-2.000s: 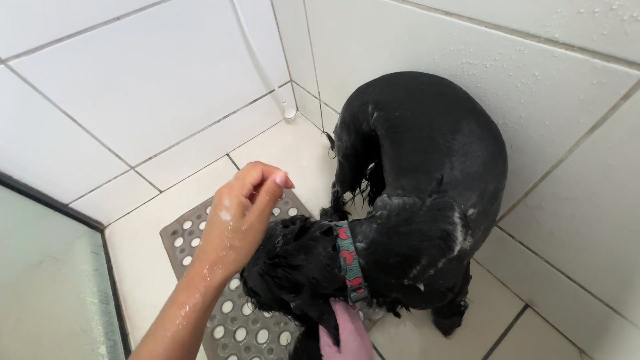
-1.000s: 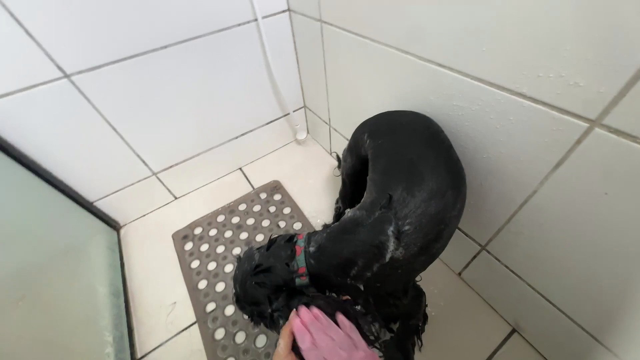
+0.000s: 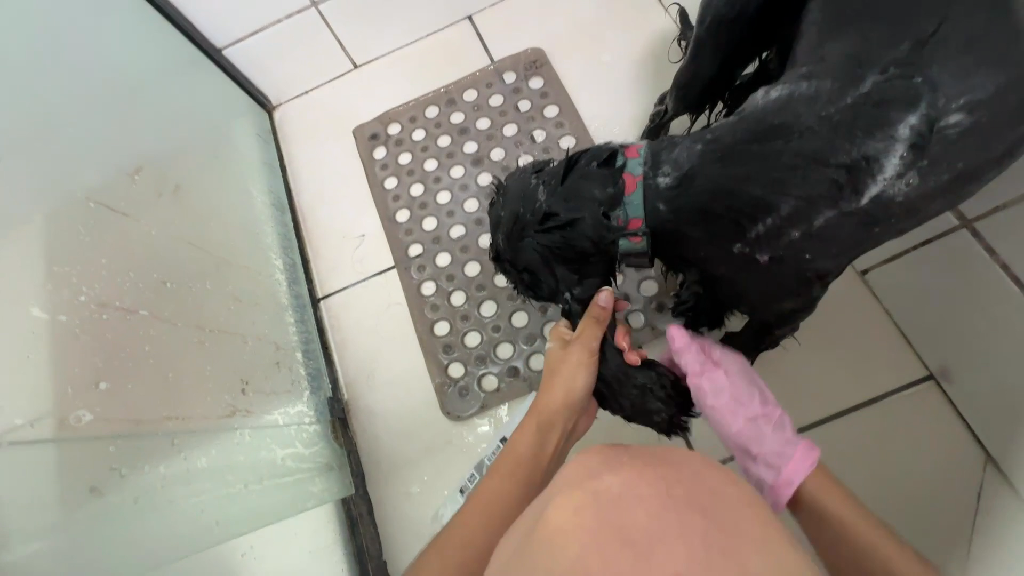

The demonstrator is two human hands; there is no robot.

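Note:
A wet black dog [image 3: 800,160] with whitish lather on its back stands at the upper right, its head [image 3: 544,224] lowered over a rubber mat. It wears a green collar with red shapes [image 3: 633,192]. My left hand [image 3: 584,344], bare, is closed around one of the dog's front legs, thumb on top. The paw [image 3: 652,396] of that leg hangs to the right of this hand. My right hand [image 3: 728,400], in a pink glove, touches the paw from the right; its fingers are extended and partly blurred, and its palm side is hidden.
The grey perforated bath mat [image 3: 448,232] lies on pale floor tiles [image 3: 880,448]. A wet glass panel [image 3: 160,304] with a dark bottom edge stands at left. A packet bearing writing [image 3: 484,468] lies partly under my left forearm. My bare knee [image 3: 648,520] is at the bottom.
The view has moved closer to the mat and the dog's head. My left hand, raised in the oldest frame, now grips a front leg. My gloved right hand is now beside the paw.

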